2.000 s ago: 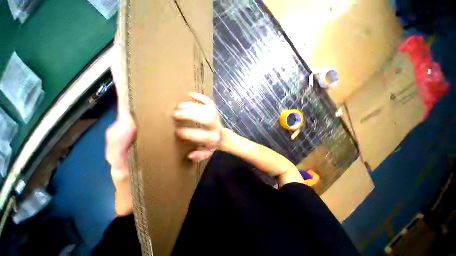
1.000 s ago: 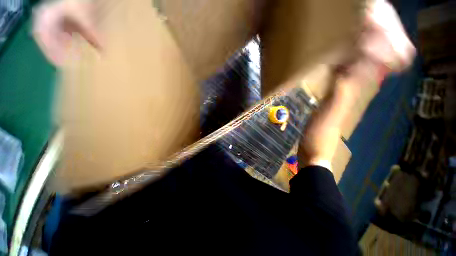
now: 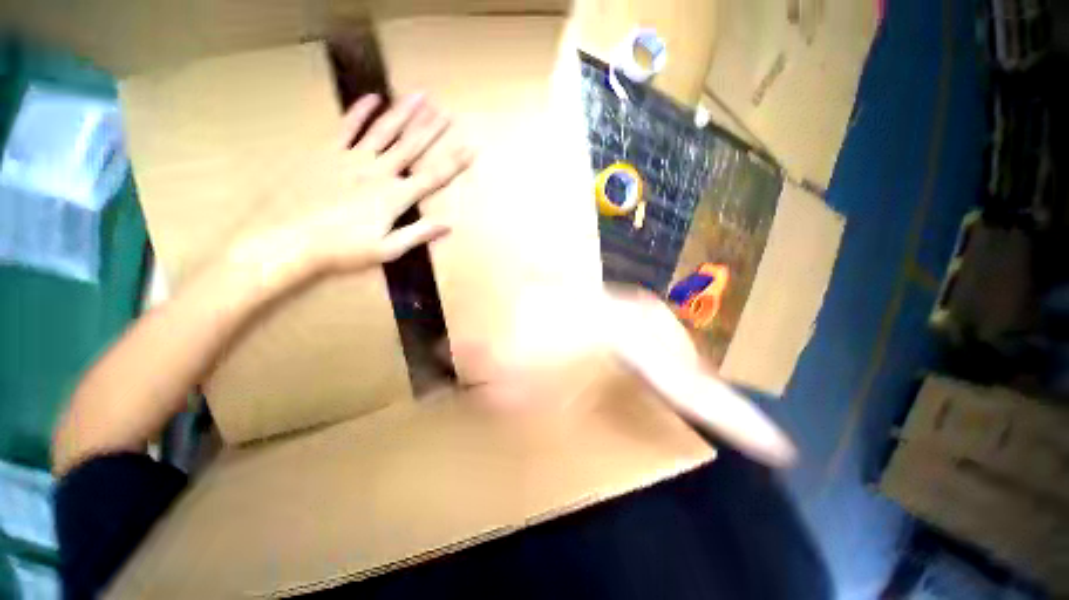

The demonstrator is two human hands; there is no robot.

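Observation:
An open brown carton (image 3: 504, 176) stands in front of me. Two of its flaps are folded inward, with a dark gap between them. The near flap (image 3: 410, 498) points towards my body, and another flap lies along the top edge of the view. My left hand (image 3: 375, 188) is spread flat over the folded flaps, across the gap, and holds nothing. My right hand (image 3: 586, 358) is strongly blurred at the carton's near right side, by the near flap. Its finger shape and any grip cannot be made out.
On the film-wrapped dark surface (image 3: 656, 141) lie a yellow tape roll (image 3: 619, 190) and an orange-blue tool (image 3: 701, 293). A white roll (image 3: 644, 55) stands behind them. Bubble bags (image 3: 59, 176) lie on the green surface at left. Brown cartons (image 3: 996, 457) are at right on the blue floor.
The carton, earlier a narrow upright panel between my hands, was turned and now shows its top with two flaps folded in. My left hand moved onto these flaps.

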